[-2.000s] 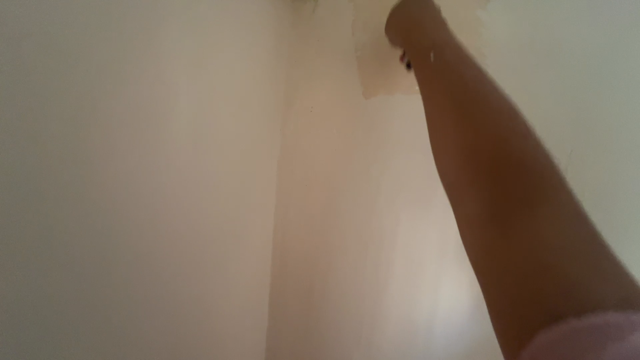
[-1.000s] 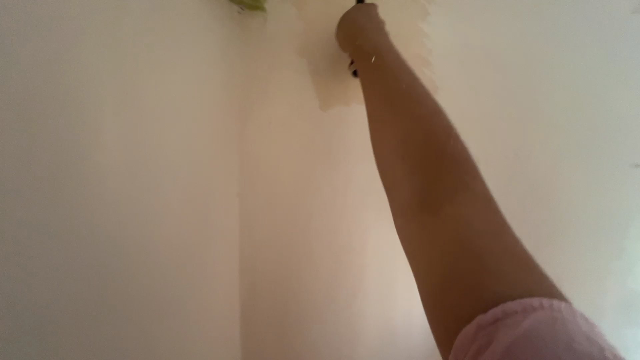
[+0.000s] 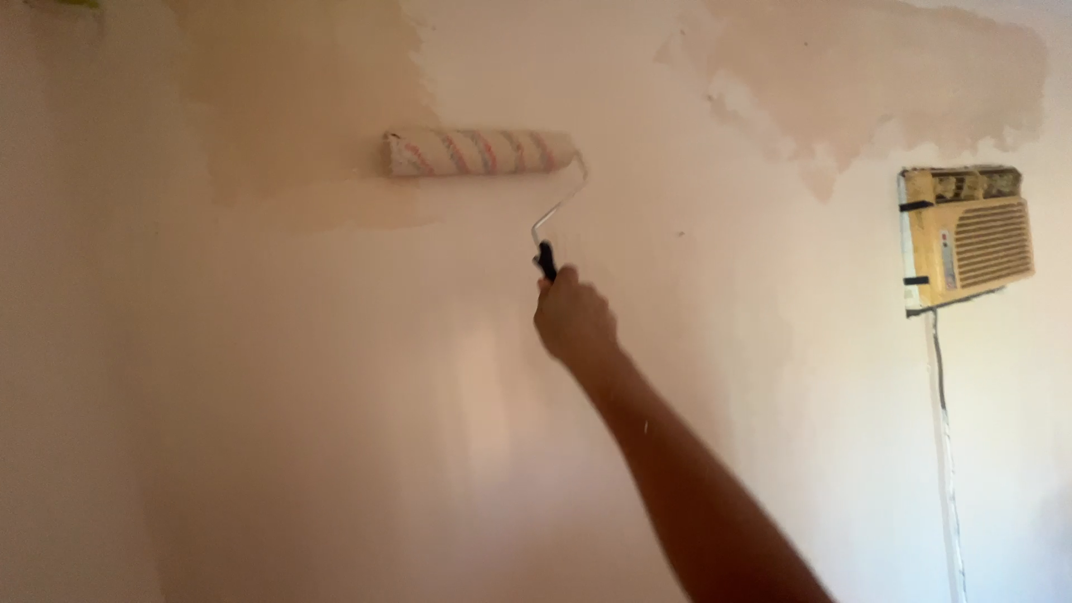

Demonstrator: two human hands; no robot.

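Note:
My right hand (image 3: 576, 318) grips the black handle of a paint roller (image 3: 481, 153) at mid-view, arm stretched up from the lower right. The roller's striped, fuzzy sleeve lies level against the wall (image 3: 377, 402), joined to the handle by a bent wire frame. Its left end overlaps the edge of a darker, wet-looking patch (image 3: 293, 109) at the upper left. Another darker patch with ragged edges (image 3: 888, 75) spreads along the upper right of the wall. My left hand is out of view.
A yellowed window-type air conditioner (image 3: 976, 239) is set into the wall at the right, with black strips on its left side. A cable (image 3: 945, 419) runs down the wall from it. Something yellow-green (image 3: 79, 3) shows at the top left edge, near the wall corner.
The view has shifted widely, bringing in the air conditioner and the right-hand patch. My right hand, earlier near the top edge, is now lower in view, and the whole roller shows.

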